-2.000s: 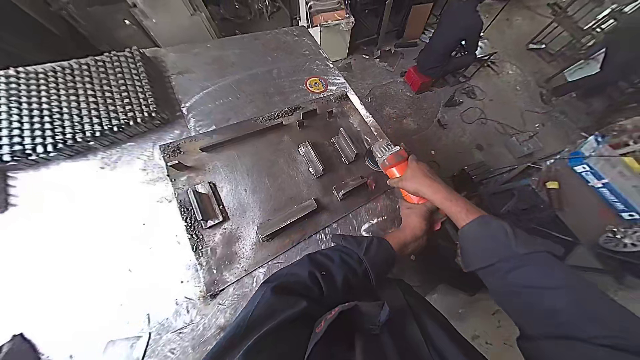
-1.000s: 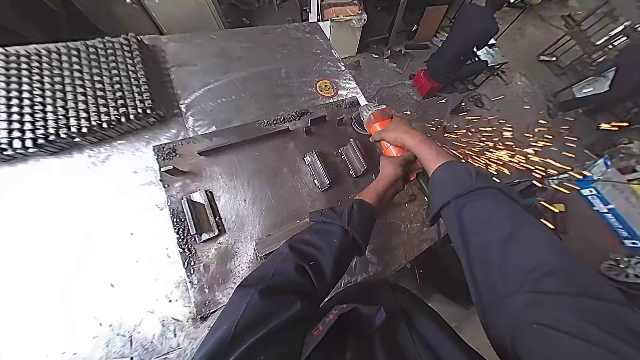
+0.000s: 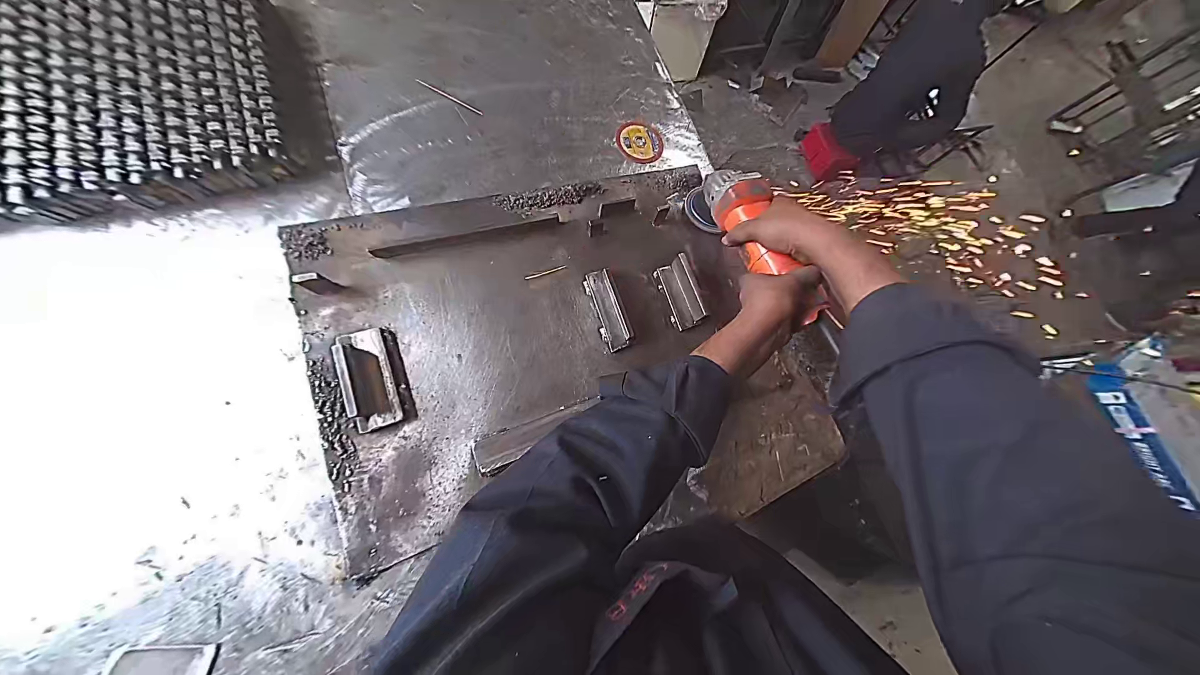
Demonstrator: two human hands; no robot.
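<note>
An orange angle grinder (image 3: 761, 246) is held in both hands. My right hand (image 3: 792, 232) wraps its body near the grey gear head; my left hand (image 3: 776, 298) grips it farther back. The grinder's disc (image 3: 700, 211) is at the far right corner of a dark steel plate (image 3: 450, 328), and sparks (image 3: 947, 234) fly off to the right. On the plate stand two short steel channel pieces (image 3: 608, 311) side by side, another channel piece (image 3: 368, 380) at the left, and a long flat bar (image 3: 469, 234) along the far edge. My left sleeve partly hides a longer piece (image 3: 530, 439).
Stacked ridged metal parts (image 3: 131, 103) cover the metal table's (image 3: 469, 56) far left. A round sticker (image 3: 639, 142) lies beyond the plate. A person in dark clothes (image 3: 914, 75) is beyond the table, near a red object (image 3: 827, 152). A blue and white box (image 3: 1139, 422) sits at the right.
Both hands and the grinder have moved along the plate's right side toward its far corner. Two seconds ago no sparks showed; they appear one second ago and now.
</note>
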